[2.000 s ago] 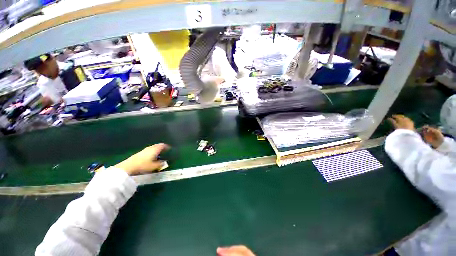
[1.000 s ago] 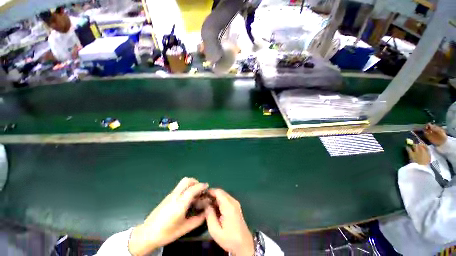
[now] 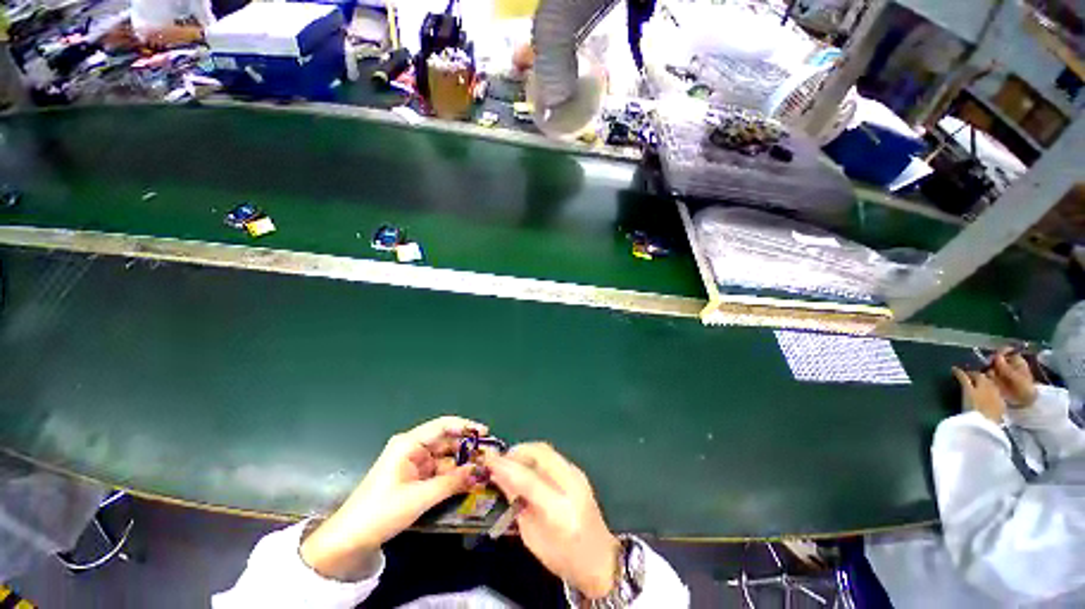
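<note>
A dark, rounded watch-like unit (image 3: 478,447) with blue glints is held in the fingertips near the worktop's front edge. My left hand (image 3: 399,488) grips it from the left. My right hand (image 3: 557,506) touches it from the right and also holds a thin, pale tool (image 3: 505,520) that points down. A small yellow piece, probably the pouch cell (image 3: 478,503), shows just below the unit between my hands. Any leads are too small to see. The fingers partly hide the unit.
A pale rail (image 3: 476,281) divides the green worktop (image 3: 298,369) from the belt. Waiting units (image 3: 390,240) lie on the belt. Wrapped trays (image 3: 795,264) and a dotted white sheet (image 3: 842,357) are at right. Another worker's hands (image 3: 997,383) are at far right. A grey duct hangs at the back.
My left hand has come back from the belt to meet my right hand near the front edge. The unit, yellow piece and pale tool now show between them. The view has tilted downward.
</note>
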